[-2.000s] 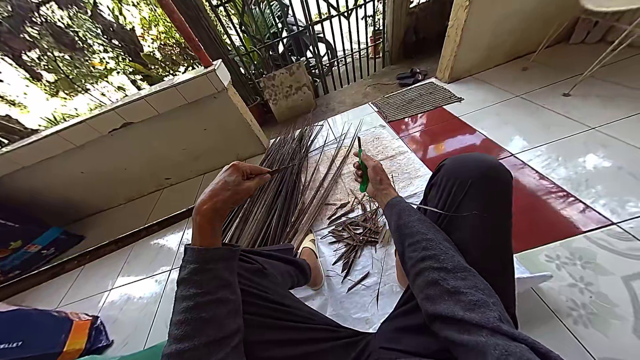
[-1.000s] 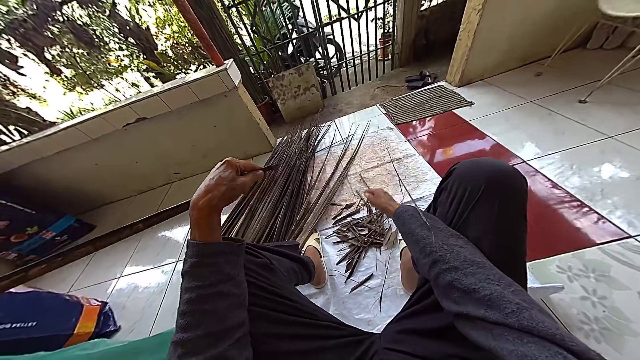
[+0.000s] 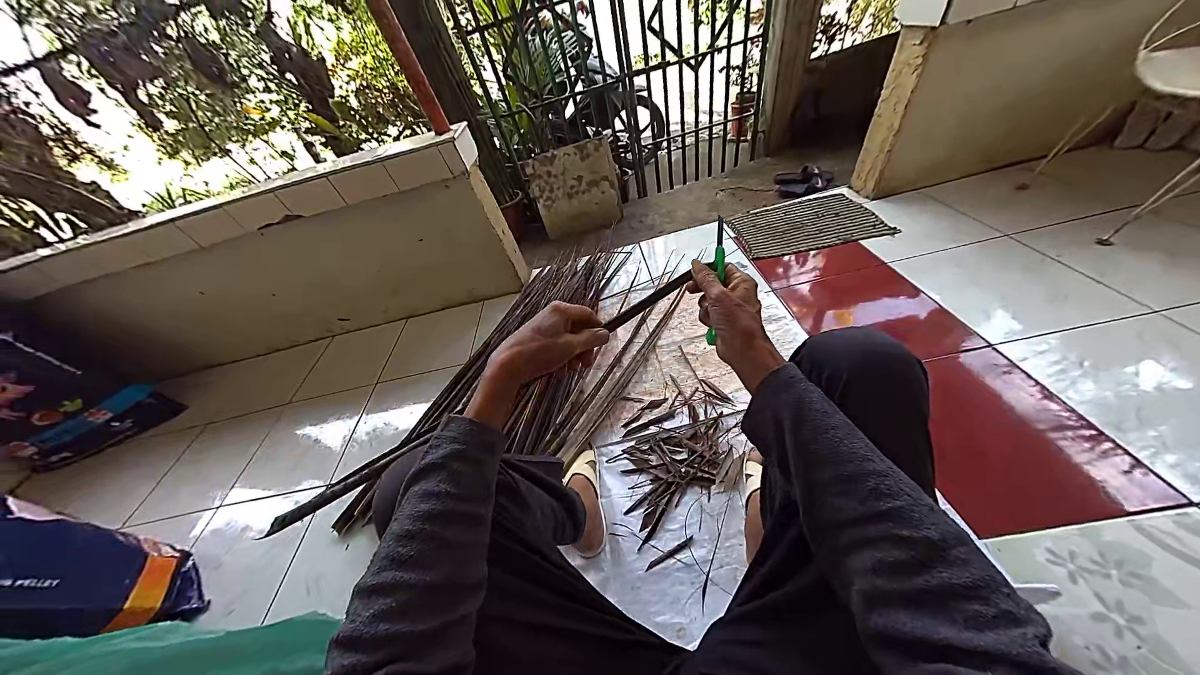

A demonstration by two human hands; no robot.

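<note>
My left hand (image 3: 553, 345) grips a long dark dried leaf strip (image 3: 647, 302), whose far part reaches my right hand. Between the fingers of my right hand (image 3: 733, 305) is a knife with a green handle (image 3: 719, 262), its thin dark blade pointing up beside the strip. Under and beyond my left hand lies a large bundle of long, thin dried leaf strips (image 3: 525, 375). A heap of short cut leaf pieces (image 3: 680, 455) rests on the white sheet (image 3: 647, 586) between my feet.
A low wall (image 3: 281, 272) runs along the left. Two printed bags (image 3: 84, 572) lie at the lower left, beside green material (image 3: 187, 647). Ahead are a metal gate (image 3: 694, 103), a concrete block (image 3: 574, 187), a striped mat (image 3: 811, 223) and footwear (image 3: 803, 180). A chair (image 3: 1172, 70) stands at upper right.
My right hand has risen from near the cut pieces to the strip. The green knife, visible two seconds ago but not one second ago, shows again. My left hand has come towards my right.
</note>
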